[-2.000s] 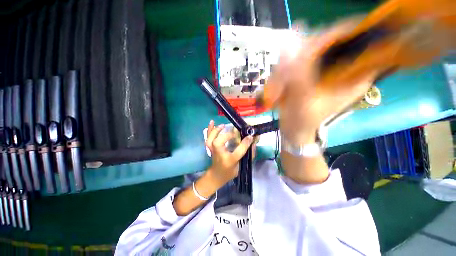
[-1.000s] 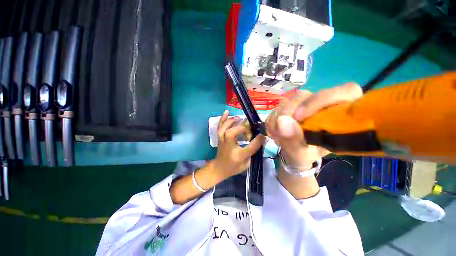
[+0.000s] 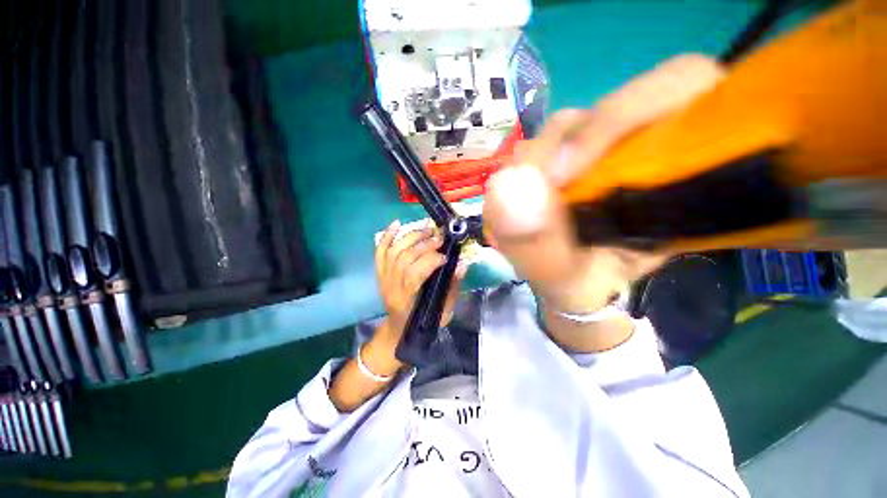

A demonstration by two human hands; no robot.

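My left hand [image 3: 410,277] is closed around a black folding leg assembly [image 3: 408,160] near its round pivot. One arm of the assembly points up and left, another points down towards my lap. A third arm at the pivot's right is mostly hidden behind my right hand. My right hand [image 3: 554,214] holds the orange electric screwdriver [image 3: 720,126], which is large and blurred close to the camera. The driver's tip is hidden by my fingers, so I cannot tell if it touches the pivot. No screw can be made out.
The white screw feeder [image 3: 447,49] with a red base stands beyond the assembly. A black ribbed tray [image 3: 195,165] lies at left, with a row of black-and-silver leg assemblies [image 3: 119,292] beside it. A black round stool [image 3: 689,302] and blue crates [image 3: 790,272] are at lower right.
The orange screwdriver was raised and blurred, then came level at the pivot; now it appears larger and tilted, its body up and right. The assembly's lower arm has swung leftward. The view has also shifted.
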